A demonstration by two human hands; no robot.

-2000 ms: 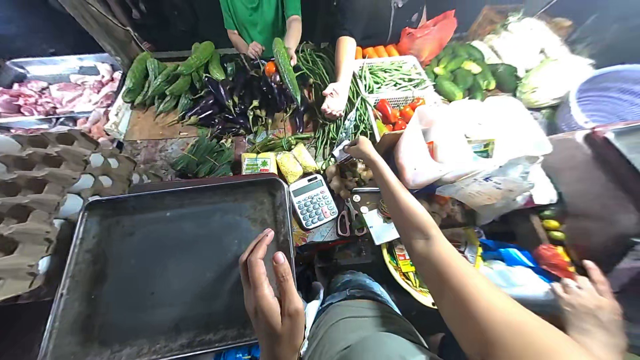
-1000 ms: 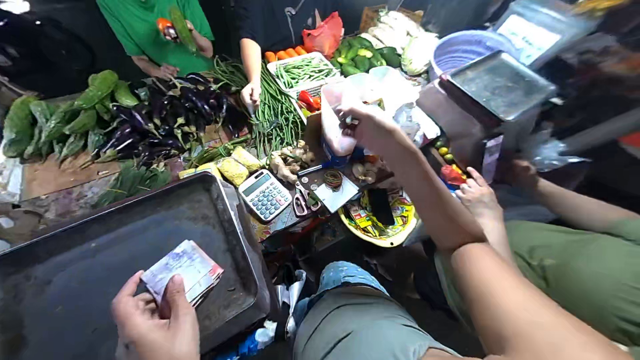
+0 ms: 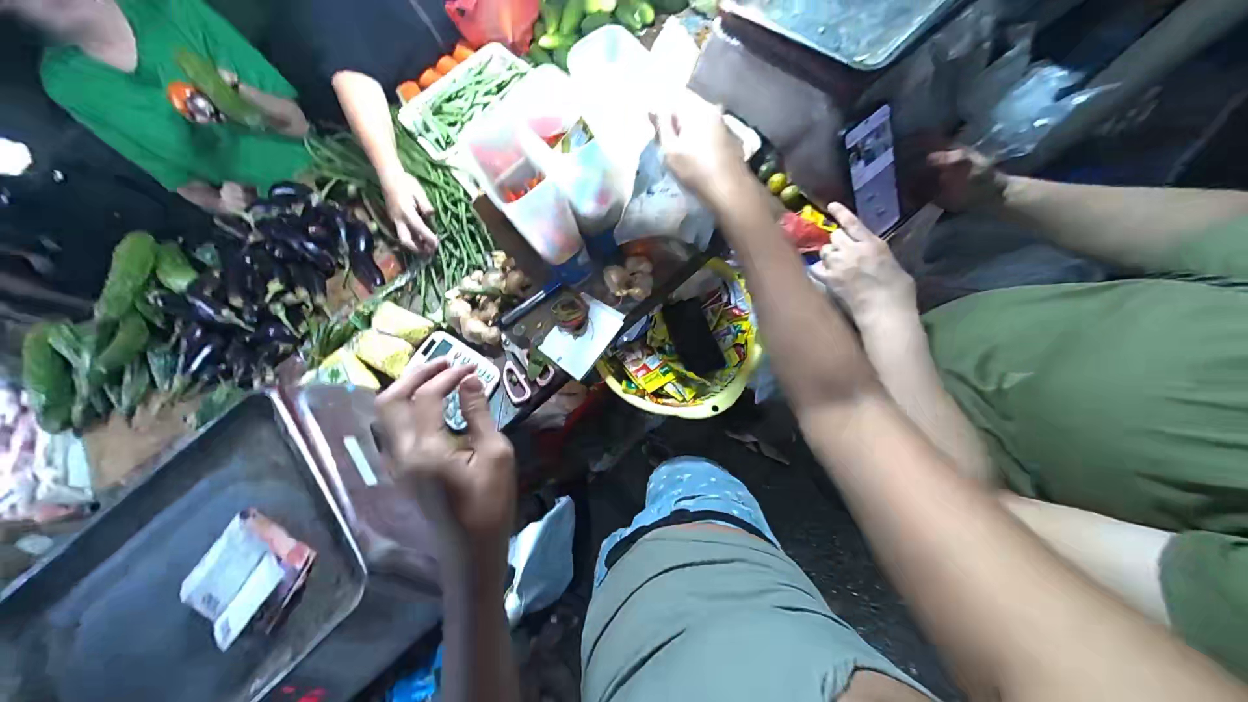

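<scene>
My left hand (image 3: pixel 453 448), blurred, is raised over the calculator (image 3: pixel 456 366), its fingers loosely curled and apart, with nothing seen in it. A stack of paper, apparently banknotes (image 3: pixel 249 575), lies on the dark metal tray (image 3: pixel 356 546) to its left. My right hand (image 3: pixel 702 151) reaches forward to the glaring white plastic bags (image 3: pixel 609 107); its fingertips meet the plastic, but the glare hides whether they grip it. Scissors (image 3: pixel 522 375) and a white paper (image 3: pixel 582 336) are beside the calculator. Below my right forearm, a yellow basket (image 3: pixel 707 405) holds colourful packets and a dark phone (image 3: pixel 694 336).
Eggplants (image 3: pixel 283 258), bitter gourds (image 3: pixel 127 302), long beans (image 3: pixel 453 210) and garlic (image 3: pixel 483 302) cover the stall. A person in green (image 3: pixel 185 88) stands across it, near another person's reaching arm (image 3: pixel 375 146). At right, a seated person's hands (image 3: pixel 868 273) are beside a lit phone (image 3: pixel 875 171).
My left hand has let go of the paper stack, now on the tray, and moved right over the calculator. The view has shifted. A lit phone shows by the seated person's hands.
</scene>
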